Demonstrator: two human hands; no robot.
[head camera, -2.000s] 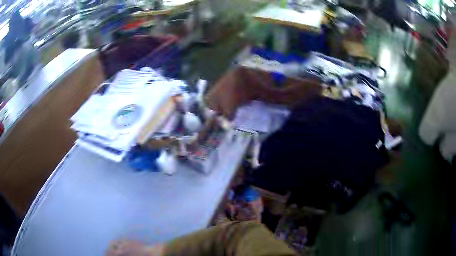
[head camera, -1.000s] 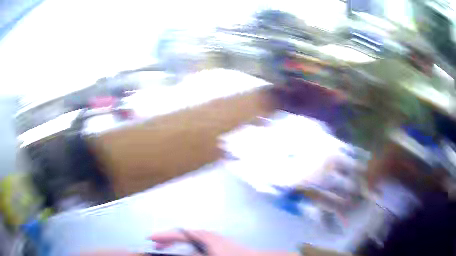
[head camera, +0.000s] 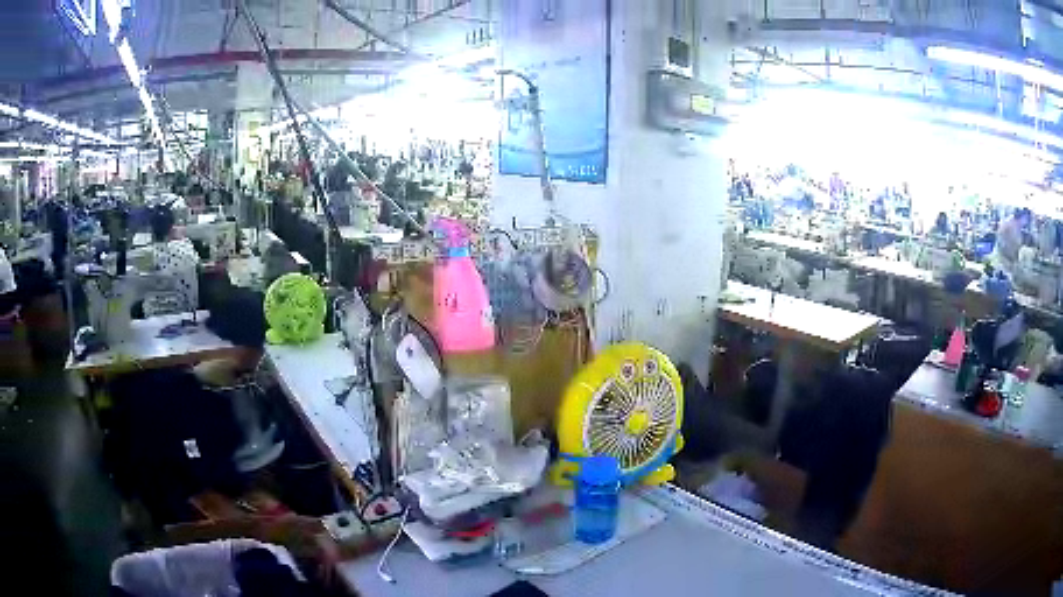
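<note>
Neither of my hands is in the picture. The pale table (head camera: 699, 562) lies nearest in front of me, at the bottom. A yellow desk fan (head camera: 635, 422) stands upright on its far part, beside the pillar. A blue bottle (head camera: 597, 501) stands in front of the fan. Plastic-wrapped items (head camera: 472, 472) are piled to the left of the bottle. A small piece of dark cloth (head camera: 519, 589) shows at the bottom edge. A white measuring strip (head camera: 793, 548) runs along the far table edge.
A pink spray bottle (head camera: 463, 306) hangs by the pillar (head camera: 670, 233). A white-lined basket (head camera: 198, 566) with dark cloth is at lower left. A person in dark clothes (head camera: 192, 432) is bent over at left. Dark garments (head camera: 830, 437) hang at right, beside another table (head camera: 991, 414).
The view has swung left and up, from the papers and dark pile to the fan, pillar and factory floor. The hands seen before have left the picture.
</note>
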